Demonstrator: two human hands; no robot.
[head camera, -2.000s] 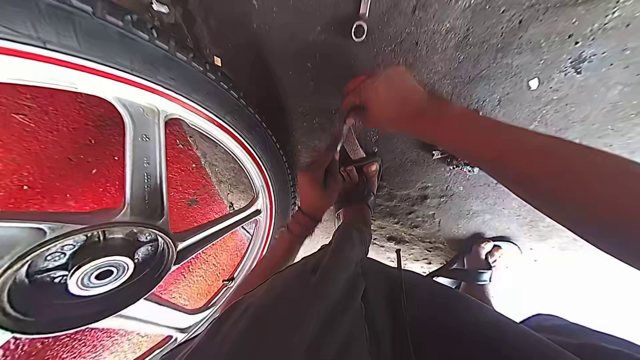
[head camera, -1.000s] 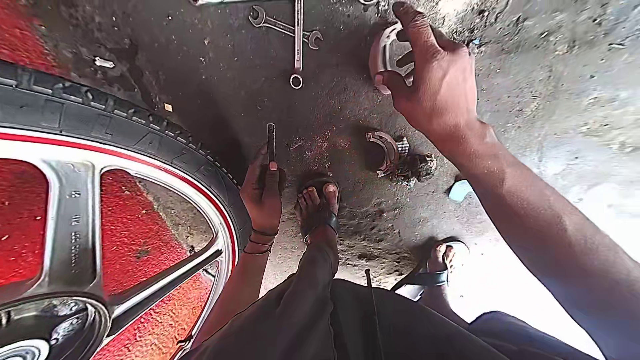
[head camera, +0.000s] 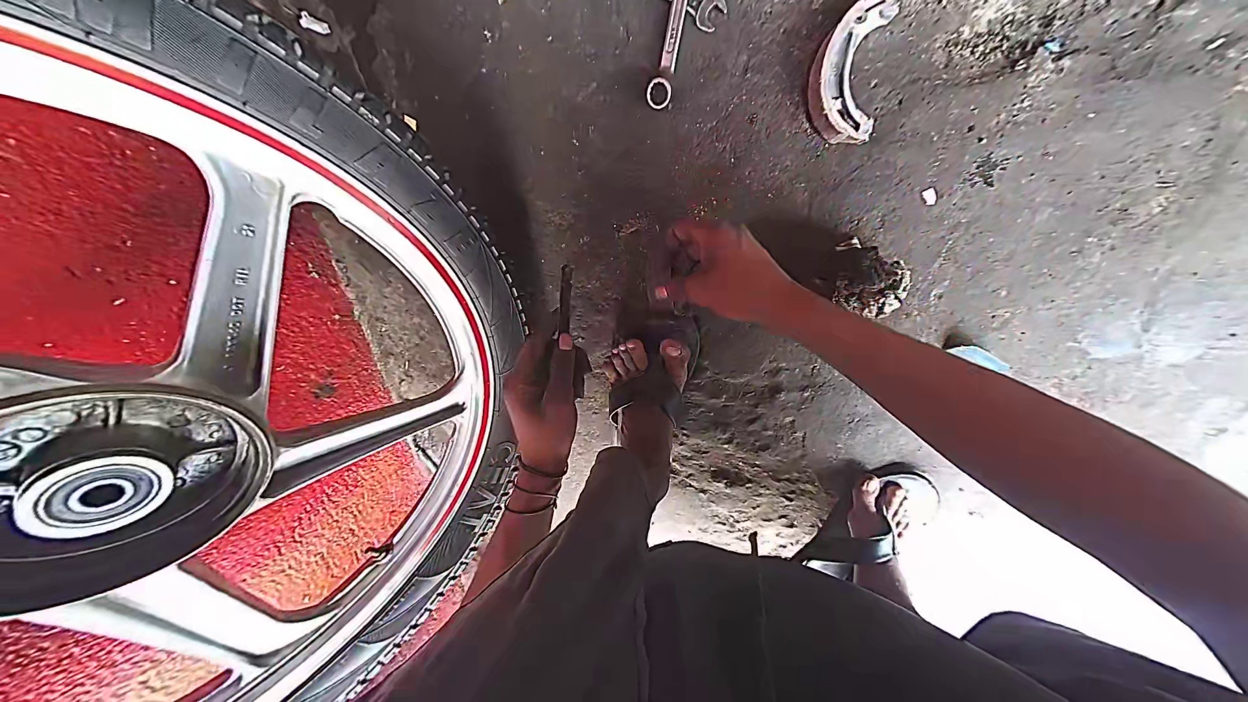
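Observation:
My left hand grips a narrow dark flat metal tool, perhaps a file, pointing up beside the tyre. Just above my front foot is my right hand, blurred, its fingers closed round a dark curved part that looks like a brake shoe and is mostly hidden. Another curved brake shoe lies on the floor at the upper right, apart from both hands. A motorcycle wheel with cast spokes, a red rim stripe and a black tyre fills the left side.
A combination spanner lies at the top with an open-end spanner by it. A dark, dirty clump sits on the concrete floor right of my right hand, with a pale blue scrap beyond. My sandalled feet are close by.
My right hand has come down from the upper right, where it was on a brake shoe that now lies there released. The other shoe has gone from beside the clump. My left hand still holds the tool.

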